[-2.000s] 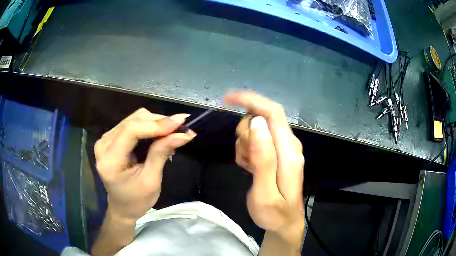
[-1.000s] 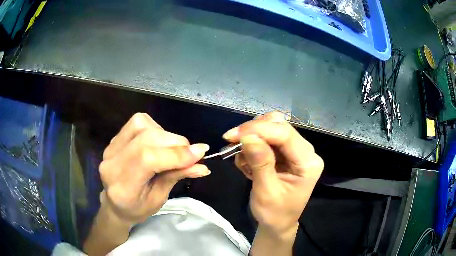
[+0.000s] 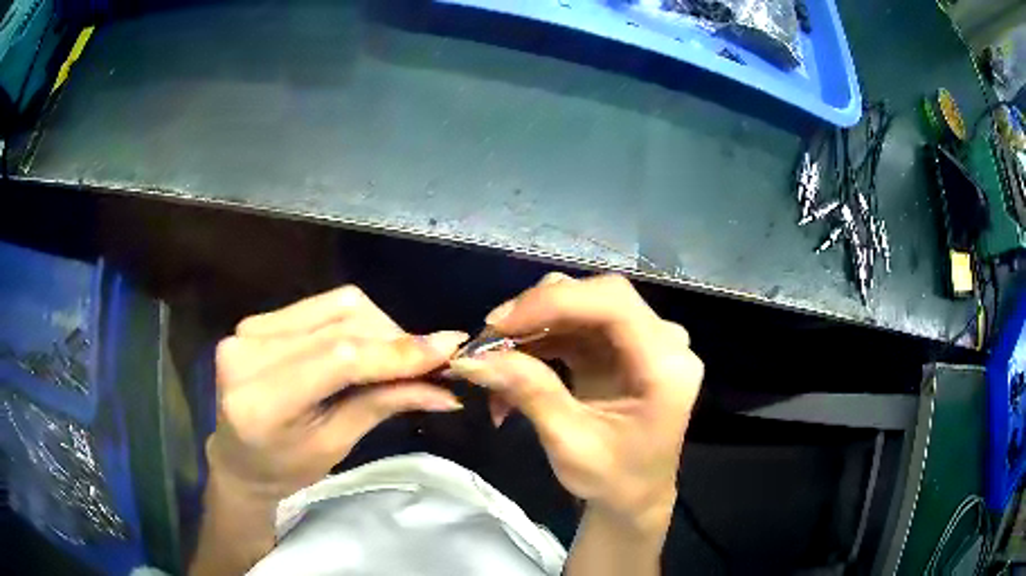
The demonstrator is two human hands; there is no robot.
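Note:
My left hand pinches a thin dark cable between thumb and forefinger, over my lap in front of the bench edge. The cable's end shows between my two hands, with a pale and coppery part and a fine strand pointing right. My right hand is beside it, its thumb and forefinger around the cable end. The fingertips of both hands nearly touch. The rest of the cable is hidden in my left hand.
The green bench top lies ahead. A blue tray holds bagged black parts. Cables with metal plugs lie at the right, beside a yellowish spool and a black item with a yellow label. Blue bins stand lower left.
My right thumb and fingers have closed in around the cable end, close to my left fingertips. The camera view has shifted slightly.

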